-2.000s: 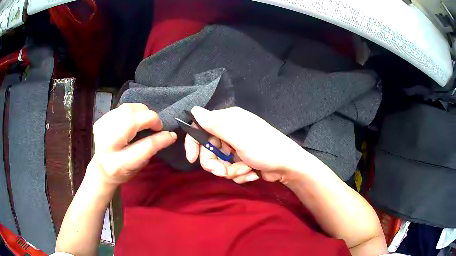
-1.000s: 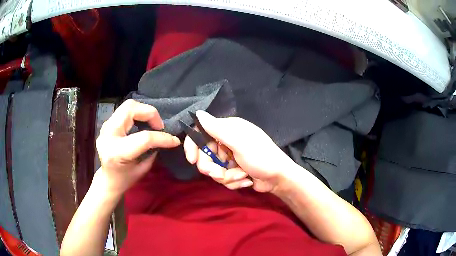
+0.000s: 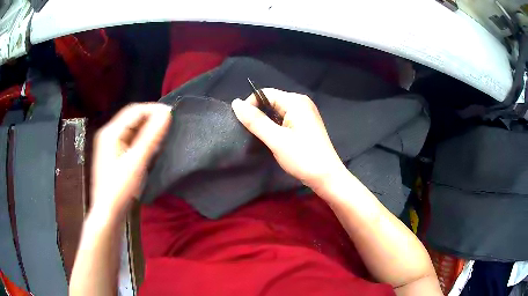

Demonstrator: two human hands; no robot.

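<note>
A dark grey garment piece (image 3: 208, 139) lies over the lap on red cloth, its near part spread between my hands. My left hand (image 3: 130, 144) is slightly blurred; its thumb and fingertips are closed at the piece's upper left edge. My right hand (image 3: 289, 130) holds the thread snips (image 3: 262, 102), blades pointing up and away, handle mostly hidden in the fingers. Its thumb tip is at the cloth's top edge; whether it pinches the cloth is unclear.
The white table edge (image 3: 272, 20) curves across the top. Long grey panels (image 3: 37, 191) lie at left beside a worn brown wooden edge (image 3: 72, 191). A flat grey pile (image 3: 480, 191) lies at right above a red basket (image 3: 448, 272).
Both hands have moved up, and the right hand has turned so the snips point upward. The folded grey corner between the hands is now opened out into a broader flap.
</note>
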